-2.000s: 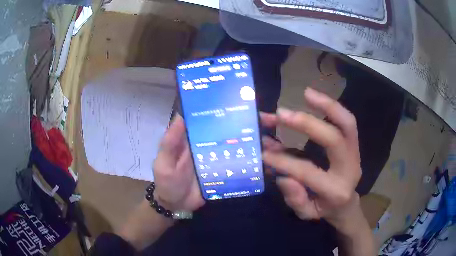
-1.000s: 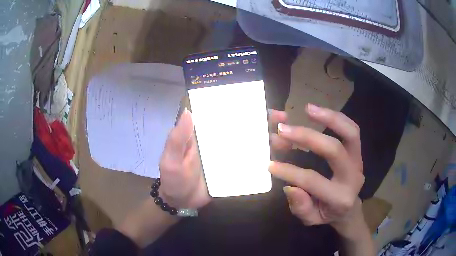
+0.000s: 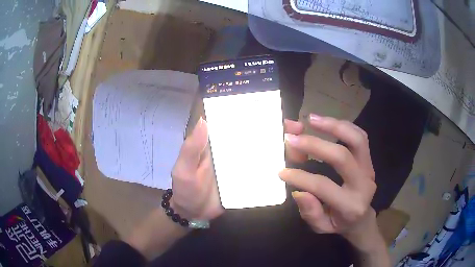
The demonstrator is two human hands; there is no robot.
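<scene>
A smartphone (image 3: 246, 151) is upright in the middle of the view, with a dark bar at the top and a glaring white screen below. My left hand (image 3: 195, 180) holds it from the left side and behind, with the thumb along its left edge. A dark bead bracelet is on that wrist. My right hand (image 3: 338, 177) is at the phone's right edge with bent, spread fingers. Some of its fingertips are close to or touching the edge; contact is unclear.
A clear grey sewing template (image 3: 354, 44) with a brown-edged outline overhangs the white table edge (image 3: 416, 86) at top right. A white paper sheet (image 3: 138, 130) lies below at left. Red and dark cloth (image 3: 60, 146) lies at far left; blue and patterned cloth is at lower right.
The phone's screen has turned from a blue display to mostly white. The phone and my left hand have shifted slightly right in view. My right fingers remain beside the phone.
</scene>
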